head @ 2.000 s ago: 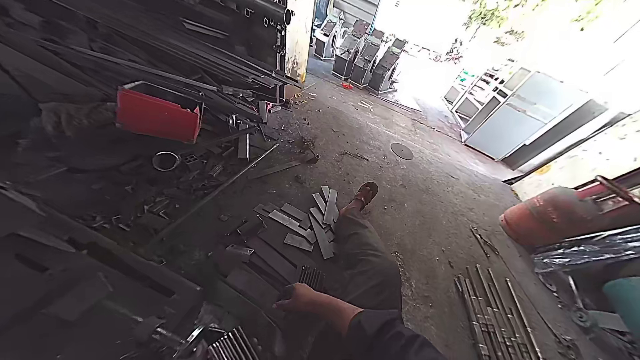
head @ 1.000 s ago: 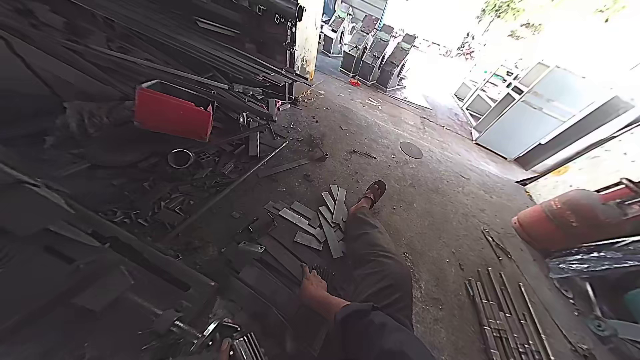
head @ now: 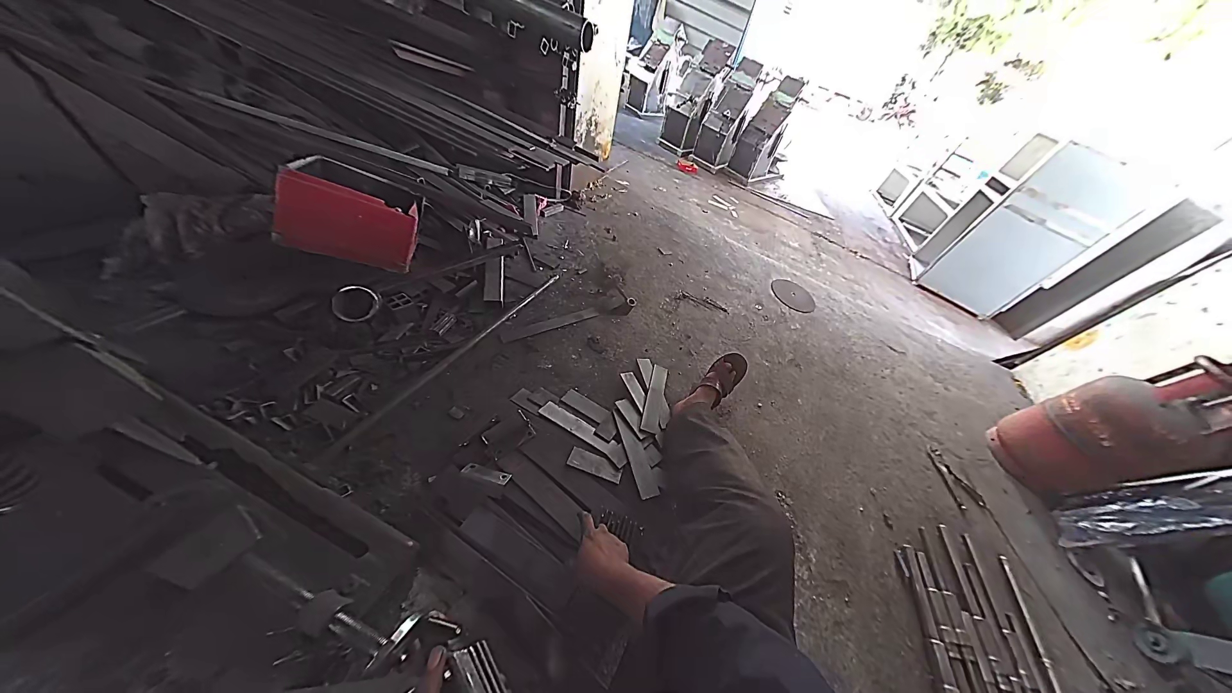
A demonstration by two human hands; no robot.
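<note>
My right hand [head: 604, 553] reaches down at the lower middle, its fingertips at the edge of a row of thin dark metal pieces [head: 621, 526]; whether it grips one is hard to tell. Of my left hand [head: 435, 667] only a finger or thumb shows at the bottom edge, beside a stack of flat metal strips [head: 476, 668]; its grip is hidden. Above my right hand, loose flat steel plates [head: 594, 464] lie in a pile on the floor beside my trouser leg. A small plate with a hole [head: 486, 474] lies on dark flat metal bars.
A red metal box [head: 345, 217], long steel bars and scrap lie at the left. A steel workbench edge [head: 318, 500] runs along the lower left. On the right are a red gas cylinder [head: 1107, 433] and a bundle of rods [head: 972, 606]. A round metal disc [head: 793, 295] lies on the floor.
My left finger and the strip stack beside it sit lower in the view than two seconds ago, when only the stack showed. My right hand stays near the row of metal pieces.
</note>
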